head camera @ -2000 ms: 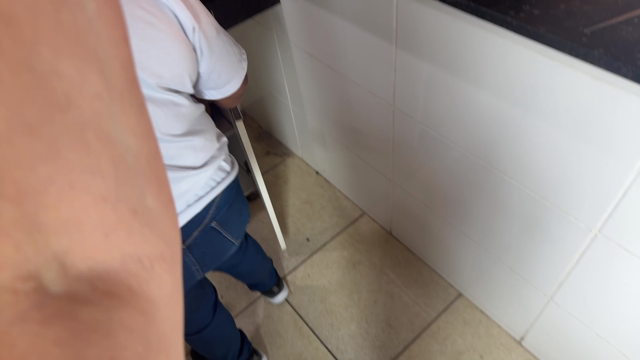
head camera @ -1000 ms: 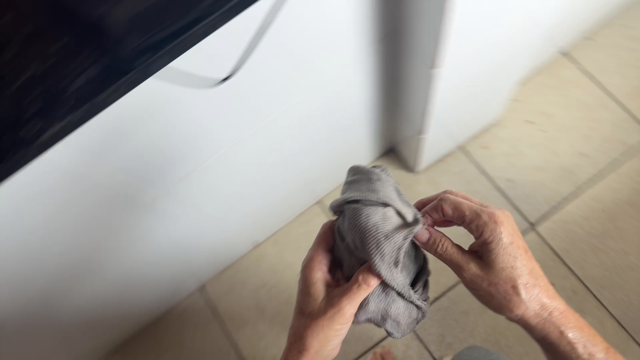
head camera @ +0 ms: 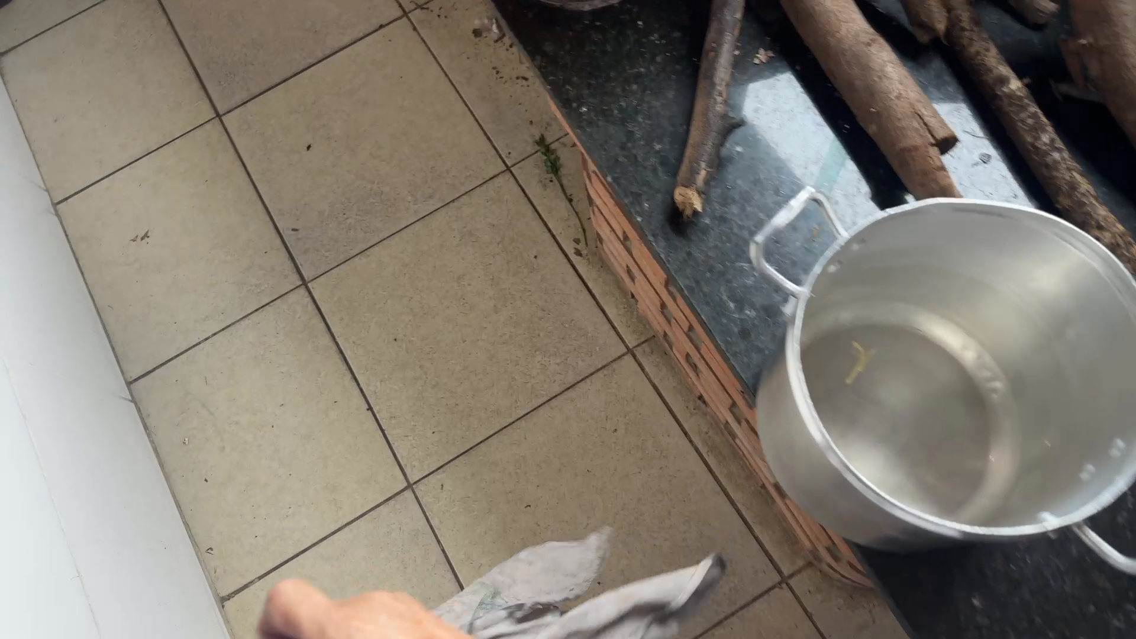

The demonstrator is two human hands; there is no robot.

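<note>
At the bottom edge, my left hand (head camera: 364, 614) is partly in view, closed on a crumpled grey cloth (head camera: 568, 603). The cloth spreads to the right of the hand above the tiled floor; its lower part is cut off by the frame. My right hand is out of view. A large aluminium pot (head camera: 803, 390) with two loop handles stands on the dark stone counter at the right, apart from the hand and cloth. Inside the pot a small yellow scrap (head camera: 858, 362) shows near the bottom.
Behind the pot, a thin branch (head camera: 707, 115), a thick log (head camera: 874, 89) and more firewood lie on the dark speckled counter (head camera: 603, 80), which has a brick side (head camera: 657, 302). A green sprig (head camera: 552, 160) lies on the tiled floor (head camera: 470, 328). At the left runs a white wall (head camera: 53, 426).
The view has swung to the counter with the pot and firewood. One second ago both hands held the bunched cloth; now it hangs more spread out and my right hand is out of view.
</note>
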